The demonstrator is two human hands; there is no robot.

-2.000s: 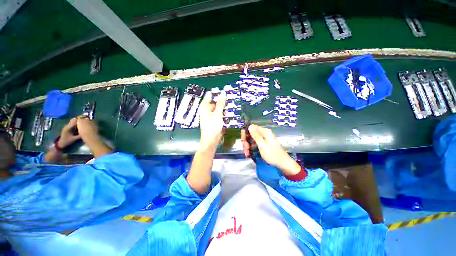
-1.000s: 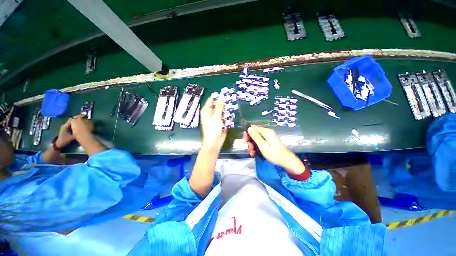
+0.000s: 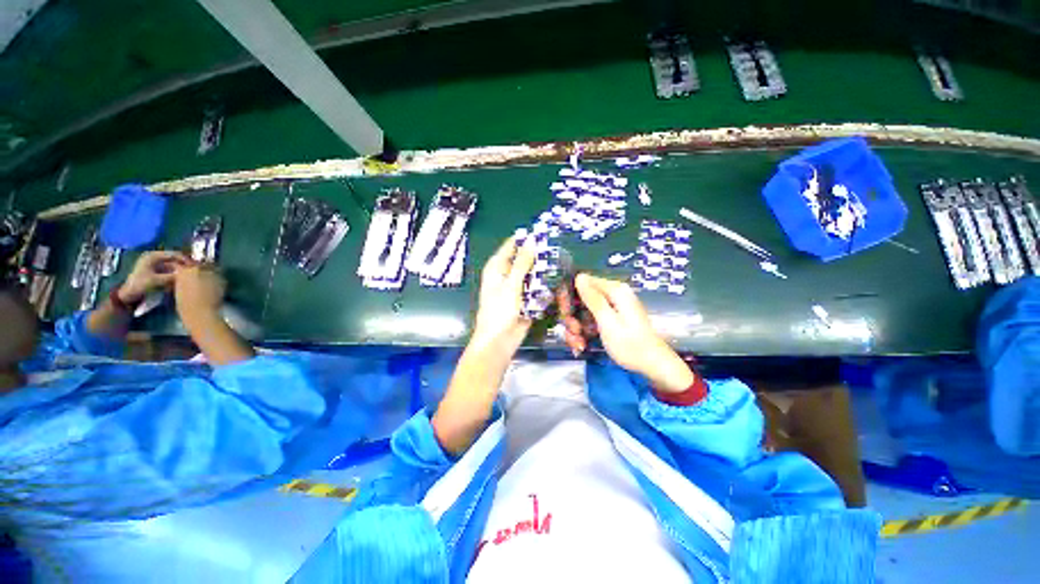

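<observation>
My left hand point(image 3: 500, 294) holds a white and silver strip of board modules point(image 3: 539, 280) upright near the bench's front edge. My right hand point(image 3: 622, 323) is closed around hand cutters with reddish handles point(image 3: 573, 325); their dark head is beside the strip's right side, and I cannot tell if it touches. A ladder-like group of board modules point(image 3: 591, 201) lies just beyond my hands. A second group of board modules point(image 3: 663, 256) lies to the right of it.
Board panels point(image 3: 389, 238) lie left of my hands, with a fanned dark stack point(image 3: 310, 235) further left. A blue parts bin point(image 3: 835, 199) with white bits and a thin pale stick point(image 3: 726, 234) lie right. More panels point(image 3: 974, 232) lie far right. Another person point(image 3: 188, 297) works at left.
My left hand and its strip have come slightly closer to the bench's front edge and to the cutters. The whole view has shifted a little. The other person's hands have moved apart.
</observation>
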